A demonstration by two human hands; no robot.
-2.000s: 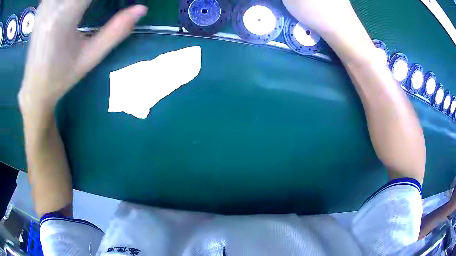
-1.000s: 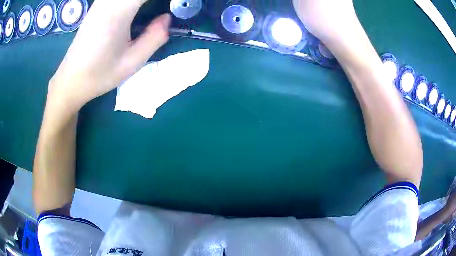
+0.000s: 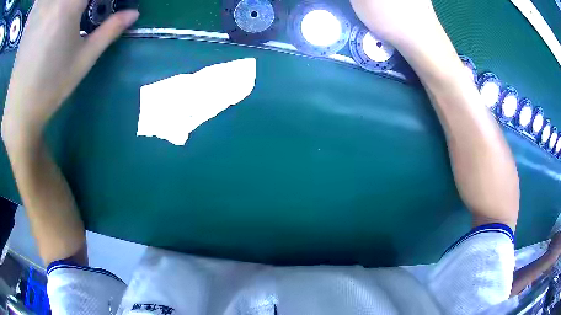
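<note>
Dark round parts with silver or glaring centres stand in a row along the near belt edge; one (image 3: pixel 253 15) is at top centre, a bright-centred one (image 3: pixel 321 28) beside it. My left hand (image 3: pixel 52 58) is at the upper left, thumb spread, beside a dark part (image 3: pixel 100 10); its fingers are cut off by the top edge, so any grip is unclear. My right hand (image 3: pixel 390 18) is at the top right of centre, over the row; its fingers are out of the picture and no bottle shows. A white wipe (image 3: pixel 197 98) lies flat on the green worktop.
More round parts (image 3: pixel 509 104) run along the belt edge to the right, and others (image 3: pixel 15 27) are at the far left. A white guide strip (image 3: pixel 541 24) crosses the upper right. Another person's arm (image 3: pixel 538 266) shows at the lower right edge.
Over the last second my left hand has moved left, away from the wipe, and a dark part now shows by its thumb. The parts near top centre appear shifted left. My right hand stays nearly in place.
</note>
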